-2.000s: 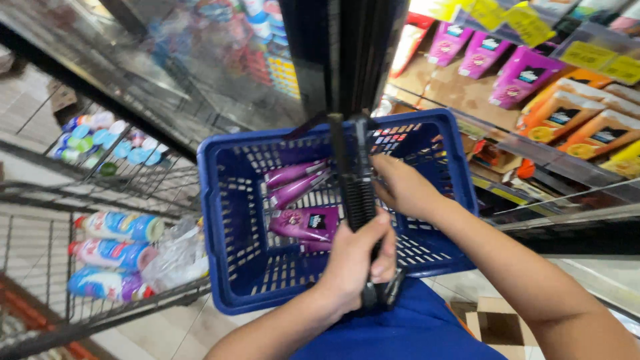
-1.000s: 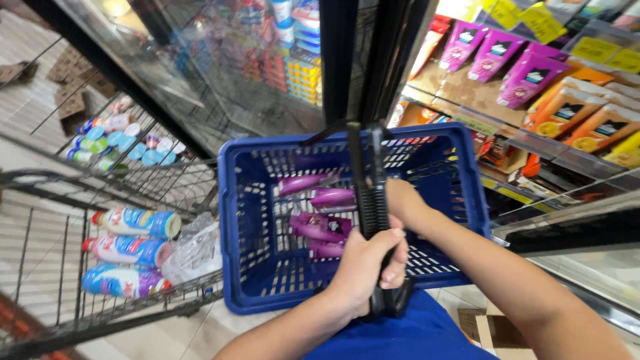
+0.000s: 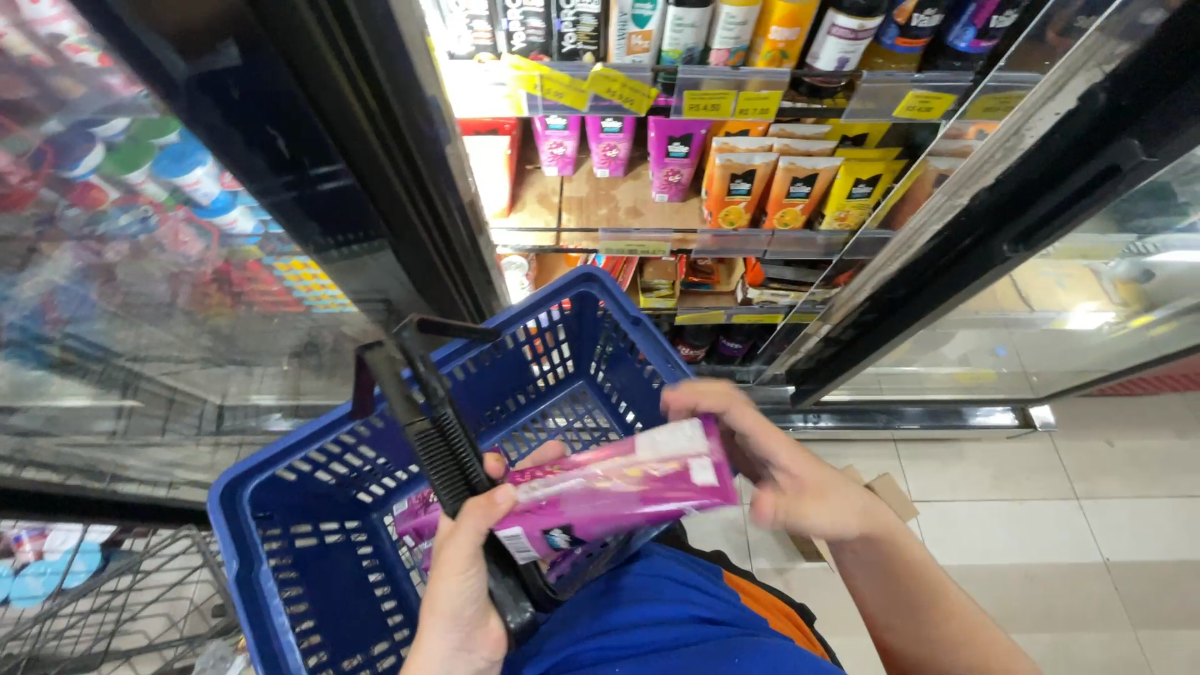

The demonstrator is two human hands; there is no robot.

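Observation:
A blue plastic shopping basket (image 3: 281,469) rests against my body, tilted, with its black handles (image 3: 436,431) raised. My left hand (image 3: 478,553) is at the handles, its thumb and fingers on the near end of a purple juice pouch (image 3: 609,487) above the basket. At the pouch's far end is my right hand (image 3: 778,469), blurred, fingers spread; whether it touches the pouch is unclear. More purple pouches lie in the basket, partly hidden beneath the held one and my left hand. On the cooler shelf stand purple pouches (image 3: 675,159) beside orange pouches (image 3: 741,187) and yellow ones (image 3: 853,192).
An open glass cooler door (image 3: 1012,225) slants across the right. Dark door frames (image 3: 375,141) stand at the left. Bottles (image 3: 839,42) line the upper shelf. A wire cart (image 3: 122,600) is at lower left. Cardboard (image 3: 891,497) lies on the tiled floor.
The view has swung towards the cooler shelves. A purple pouch is now held above the basket, and my right hand has come out of the basket to its right side.

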